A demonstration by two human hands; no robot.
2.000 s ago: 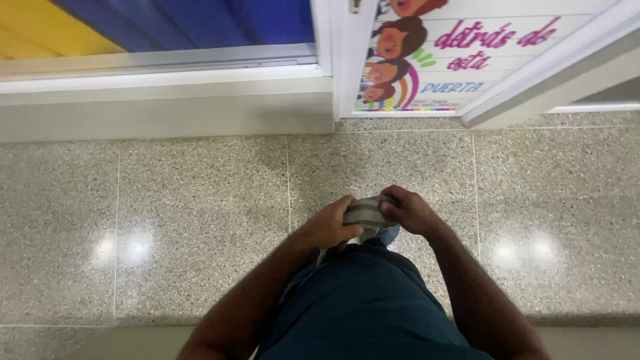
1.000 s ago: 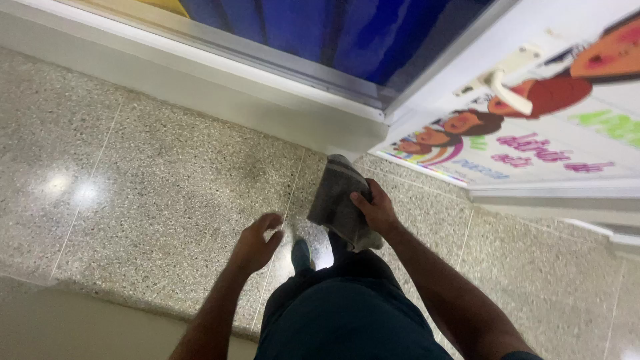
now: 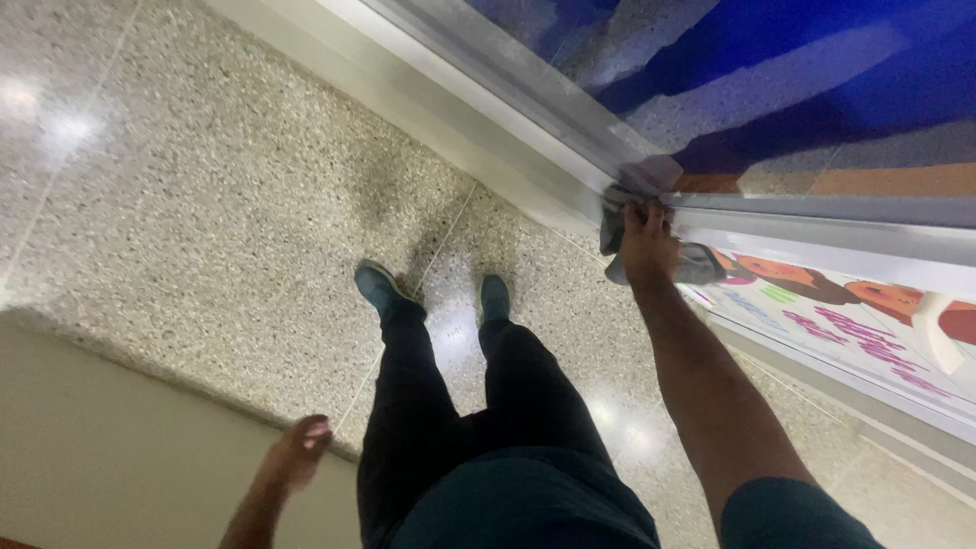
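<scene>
A grey cloth [image 3: 700, 263] is under the fingers of my right hand [image 3: 650, 248], which presses it against the corner of the window frame [image 3: 564, 145] at the lower edge of the glass. Part of the cloth hangs down on both sides of the hand. My left hand [image 3: 296, 450] hangs free at the lower left, blurred, its fingers partly curled and holding nothing that I can see. The window pane [image 3: 762, 99] shows blue behind it and reflections on its surface.
A door [image 3: 823, 305] with printed figures and writing stands at the right, with a white handle [image 3: 936, 332]. Below the window runs a pale wall ledge [image 3: 366, 99]. My shoes [image 3: 494, 299] stand on the speckled floor [image 3: 252, 191]. A pale surface [image 3: 137, 427] borders the floor at the lower left.
Both hands were at the cloth in front of my body; then the left let go. My right hand has moved the cloth out to the window frame. The view has turned strongly.
</scene>
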